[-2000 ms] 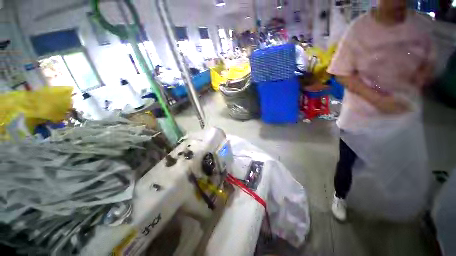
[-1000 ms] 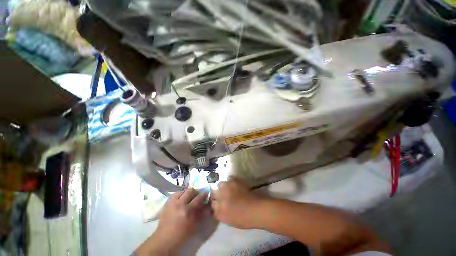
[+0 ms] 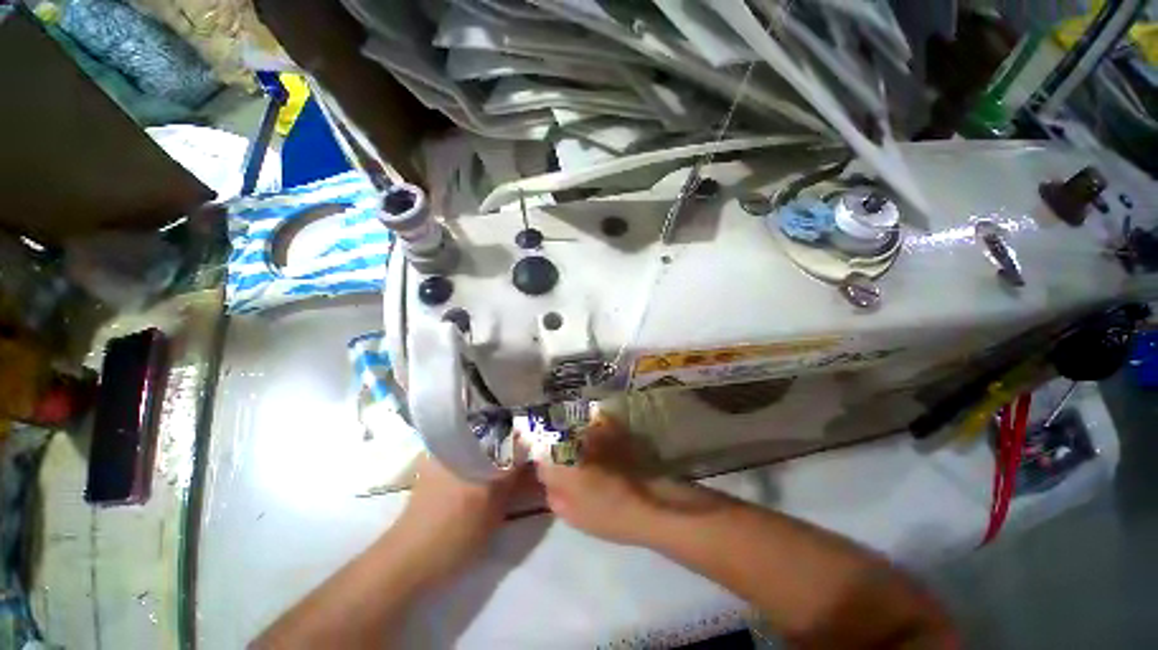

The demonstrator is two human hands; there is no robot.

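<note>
The white sewing machine (image 3: 749, 273) has its needle and presser foot area (image 3: 559, 425) at the left end of the arm, brightly lit. My left hand (image 3: 476, 489) lies just left of the foot, its fingers partly hidden behind the machine head's white guard. My right hand (image 3: 594, 483) is close at the right of the foot, fingertips at the bright spot. The cloth under my fingers is mostly hidden. A small blue-and-white striped piece (image 3: 371, 381) shows at the left of the head. Whether each hand grips cloth cannot be told.
A larger striped piece with a round opening (image 3: 260, 260) lies behind left. A dark phone (image 3: 125, 417) is at left. Grey-white cut pieces (image 3: 572, 64) are heaped behind the machine. A red strap (image 3: 1007, 470) and parts tray (image 3: 1064, 438) are at right; a brown cardboard flap (image 3: 89, 127) at upper left.
The view has turned from the room and a standing person to the machine. Since one second ago, my left hand has moved farther in behind the guard, and a small striped piece now shows left of the head.
</note>
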